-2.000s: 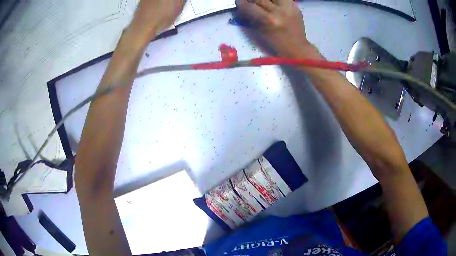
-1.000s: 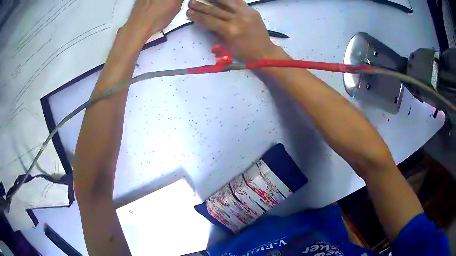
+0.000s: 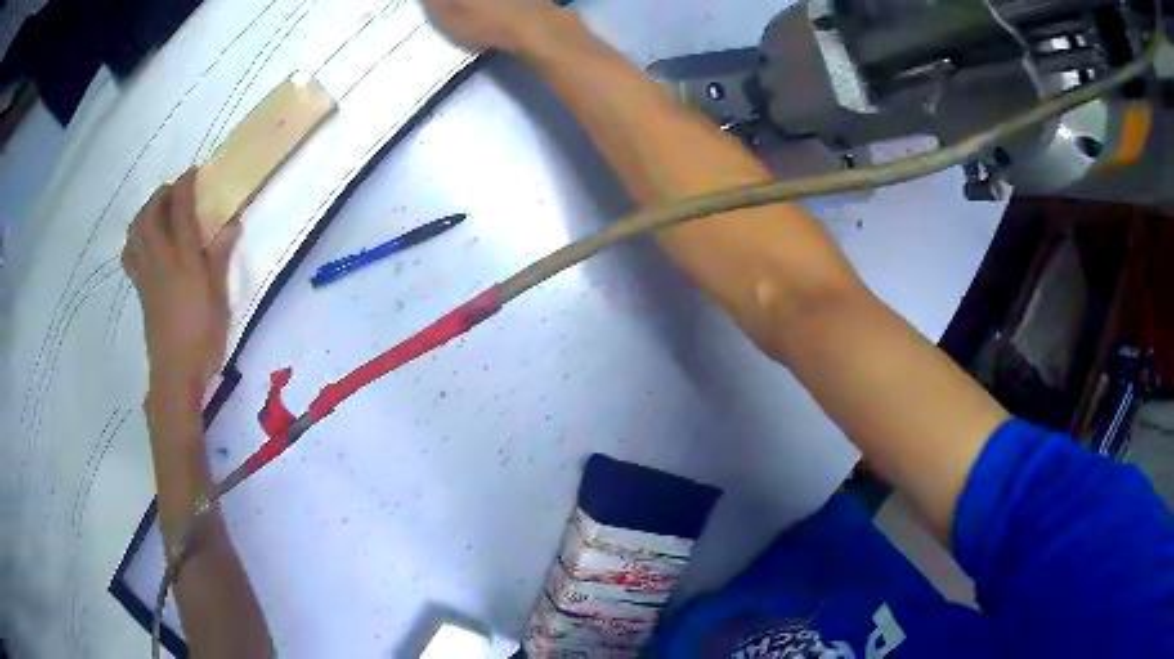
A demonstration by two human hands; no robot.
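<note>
A fabric lay topped by a white paper marker [image 3: 97, 277] with thin curved lines fills the left and top left; its dark edge shows. My left hand [image 3: 180, 251] is on the near end of a flat tan strip [image 3: 264, 155] lying on the marker, its fingers around that end. My right hand [image 3: 496, 19] is at the top edge of the view, partly cut off, over the lay's edge; its fingers cannot be made out clearly.
A blue pen [image 3: 386, 251] lies on the pale table [image 3: 451, 386]. A grey-beige cord [image 3: 734, 196] with red tape crosses over both forearms. The cutting machine [image 3: 901, 77] stands at upper right. A wrapped weight [image 3: 618, 566] and a white block [image 3: 457, 637] are near the body.
The view has turned and shifted. The tan strip, pen and machine body now show. My left hand has moved apart from my right and onto the tan strip.
</note>
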